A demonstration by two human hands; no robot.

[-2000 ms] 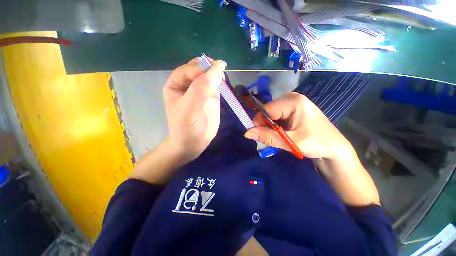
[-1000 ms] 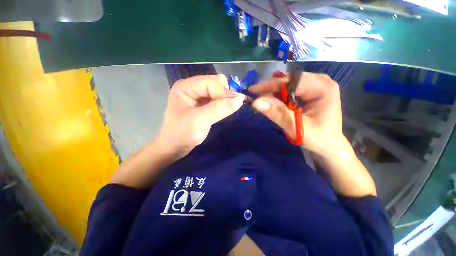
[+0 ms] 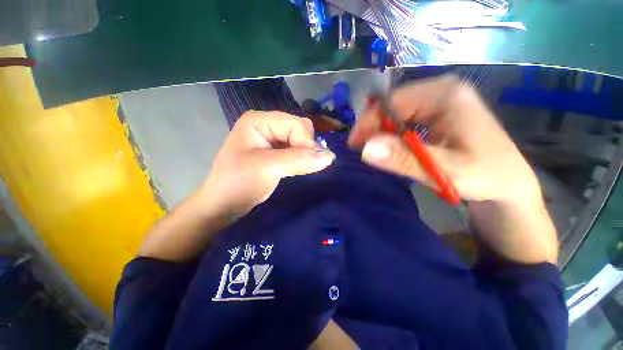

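My left hand (image 3: 273, 150) is closed in a pinch above my lap. A small silvery and blue bit, likely the connector (image 3: 322, 143), shows at its fingertips; the rest of the cable is hidden by the fingers. My right hand (image 3: 444, 130) is just to the right, apart from the left hand and blurred. It holds the scissors (image 3: 429, 164) by their red-orange handles, with the dark blades pointing up and away, partly hidden by the fingers.
A pile of grey ribbon cables (image 3: 393, 27) with blue connectors lies on the green bench mat (image 3: 205, 41), near its edge. A grey tray (image 3: 48, 17) is at upper left. A yellow panel (image 3: 82, 191) stands at left. A white paper (image 3: 601, 294) is at lower right.
The ribbon strip once stretched between my hands is now mostly out of sight. My right hand has moved away from my left, and the scissors have turned. The bench has shifted up and left in view.
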